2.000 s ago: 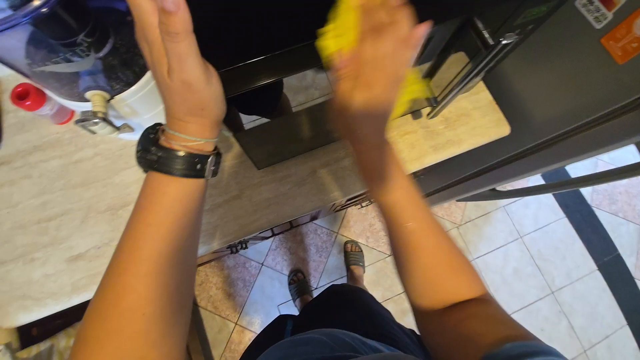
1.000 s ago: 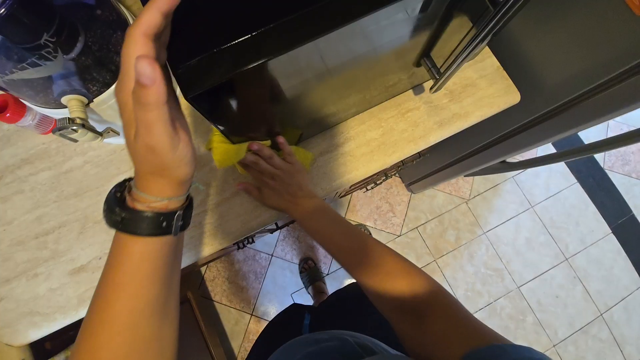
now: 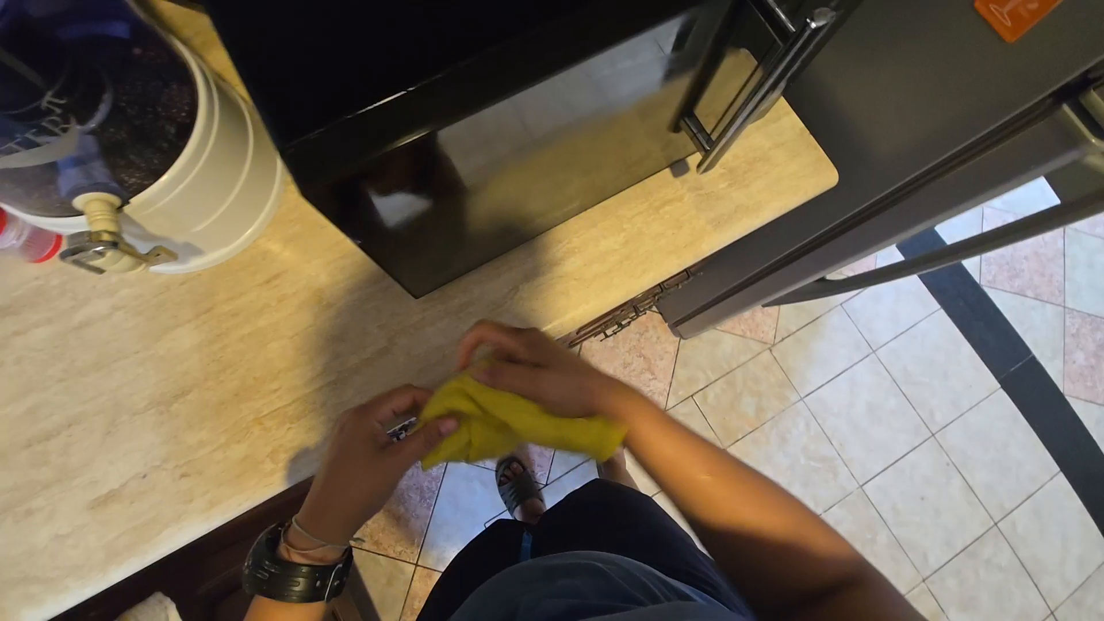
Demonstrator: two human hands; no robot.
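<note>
A yellow cloth [image 3: 517, 418] is bunched between my two hands, just off the front edge of the stone-look countertop [image 3: 198, 362]. My right hand [image 3: 548, 375] grips it from above, and part of the cloth hangs beside that wrist. My left hand [image 3: 384, 444], with a black band at the wrist, pinches the cloth's left end between thumb and fingers. Beyond my hands stands a black microwave-like appliance [image 3: 483, 190] with a glossy front and a metal bar handle [image 3: 768, 86].
A white water dispenser base [image 3: 216, 190] with a tap [image 3: 112, 250] holds a large bottle at the upper left, beside a red-capped container [image 3: 39, 241]. On the right is a dark refrigerator [image 3: 906, 112] with a long handle. Tiled floor [image 3: 931, 414] lies below.
My right hand has drawn the yellow cloth back from the appliance's lower corner, towards my body. My left hand, raised and off the cloth before, has come down and taken hold of it.
</note>
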